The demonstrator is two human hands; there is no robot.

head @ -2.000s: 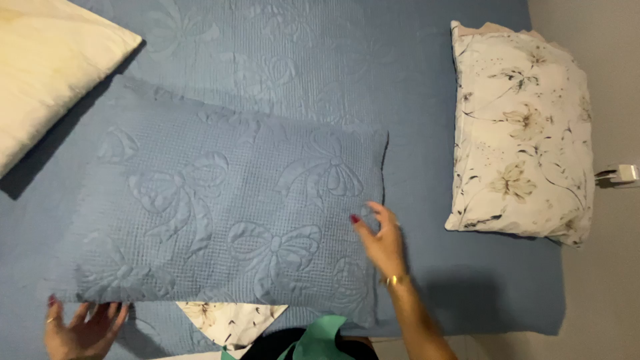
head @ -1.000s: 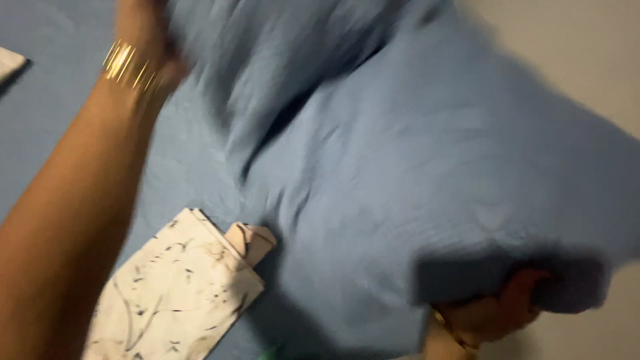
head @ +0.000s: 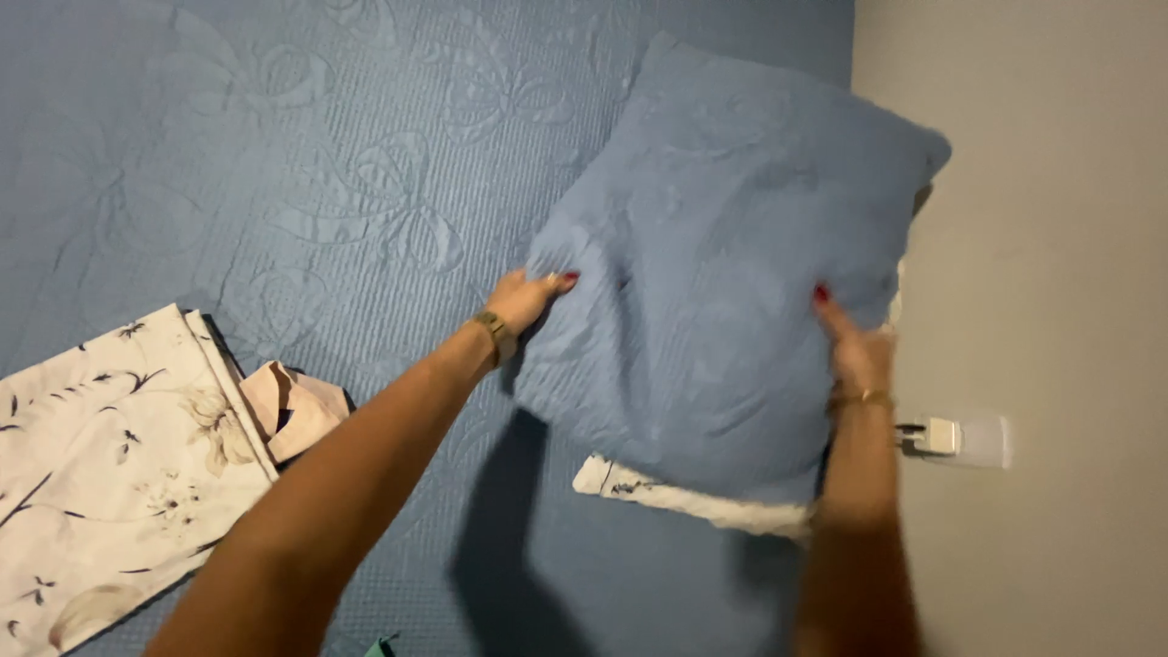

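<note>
My left hand (head: 529, 299), with a gold-coloured watch or bracelet at the wrist, grips the left edge of a blue pillow (head: 730, 255), its thumb on top. On the pillow's right side is my right hand (head: 856, 351), thumb on top and fingers hidden behind the edge. The blue pillow is tilted over a white floral pillow (head: 703, 500), whose lower edge and a bit of the right side show. At the lower left lies a folded white floral cloth (head: 128, 474), with a pale pink piece of fabric (head: 297, 411) sticking out of its right side.
A blue bedspread (head: 365, 192) with raised bow patterns covers the bed. Along the right stands a plain wall (head: 1031, 228). A white plug (head: 940, 436) sits in a socket there, just right of my right wrist. A small green item (head: 381, 646) shows at the bottom edge.
The blue pillow has moved from the middle of the bed to the right, over the floral pillow by the wall. Both hands hold its sides. The view has shifted towards the wall.
</note>
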